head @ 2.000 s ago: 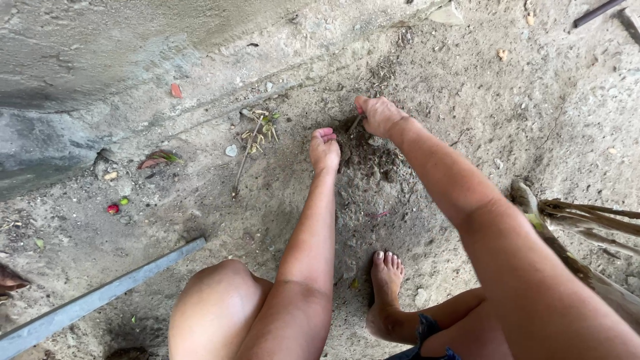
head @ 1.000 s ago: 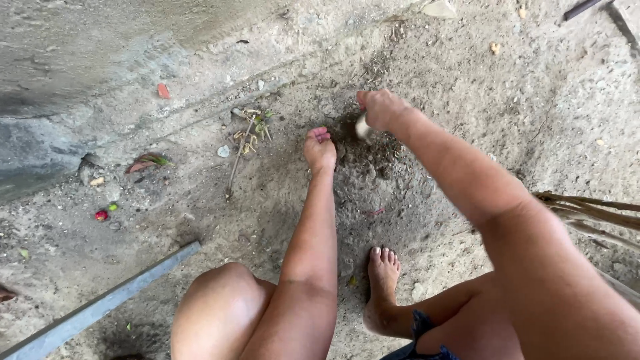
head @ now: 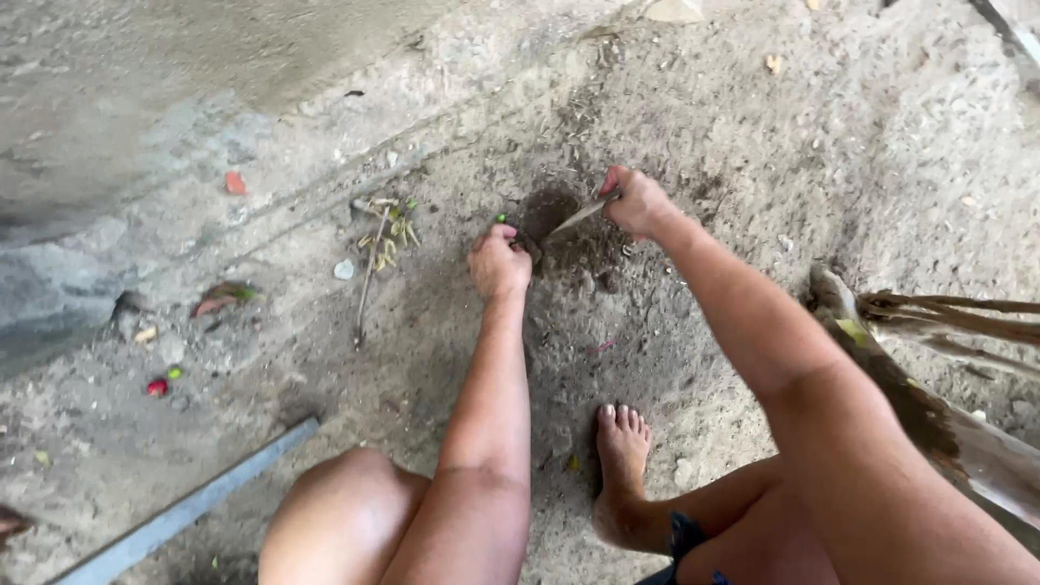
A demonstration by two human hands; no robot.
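My right hand (head: 638, 201) grips a flat, pointed tool (head: 582, 214), maybe a knife or a small trowel; its tip slants down to the left, to the edge of a shallow hole (head: 550, 210) in the dirt. At the hole's left side, my left hand (head: 499, 264) has its fingers curled by a dark clump (head: 528, 246); whether it holds the clump I cannot tell. Loose dark soil (head: 589, 258) lies below the hole. A small green fruit (head: 500, 218) is just above my left fingers.
A concrete wall (head: 162, 106) runs along the upper left. A dry twig (head: 373, 276) lies left of my left hand, a flat metal bar (head: 195, 504) at lower left. A tree trunk or thick branch (head: 918, 406) stands by my right arm; my bare foot (head: 624, 447) is below the hole.
The tool's flat blade and the hole show more plainly between my hands. My right hand has moved away from my left hand and the hole. The fingers of my left hand now curl toward the hole's edge.
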